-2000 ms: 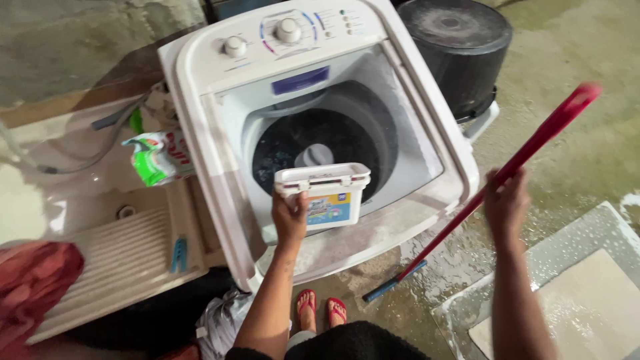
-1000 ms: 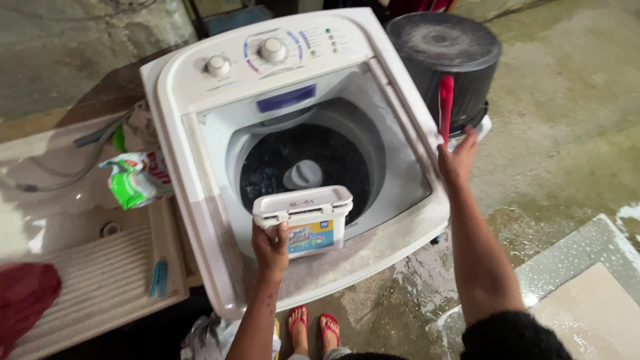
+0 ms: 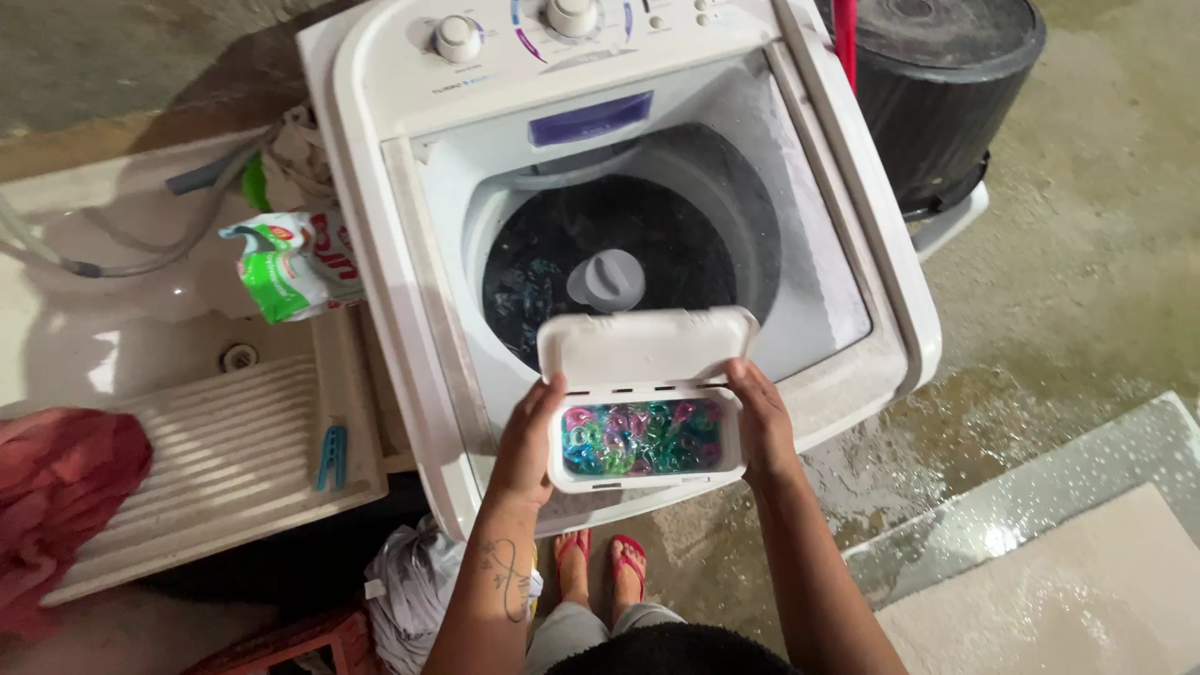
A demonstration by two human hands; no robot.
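Between my hands, over the front rim of a white top-loading washing machine [image 3: 844, 384], is a white plastic tub [image 3: 647, 484] with its hinged lid [image 3: 647, 349] raised. Colourful laundry detergent pods [image 3: 647, 439] fill much of it. My left hand [image 3: 530, 436] grips the tub's left side. My right hand [image 3: 764, 412] holds the right side, its thumb by the lid's lower corner. Behind the tub, the washer drum holds dark water or laundry [image 3: 600, 225] around a pale agitator cap [image 3: 609, 279].
At left, a laundry sink [image 3: 347, 412] holds a blue clothespin [image 3: 331, 457], red cloth [image 3: 70, 506] and a grey hose [image 3: 141, 267]. A green-and-white detergent bag [image 3: 295, 262] stands beside the washer. A red handle [image 3: 845, 42] leans near a black bucket [image 3: 937, 103]. The floor [image 3: 1059, 309] is wet.
The tub's lid, closed earlier, is now raised, showing the pods. My right hand has let go of the red-handled squeegee, which leans at the washer's back right, and now holds the tub.
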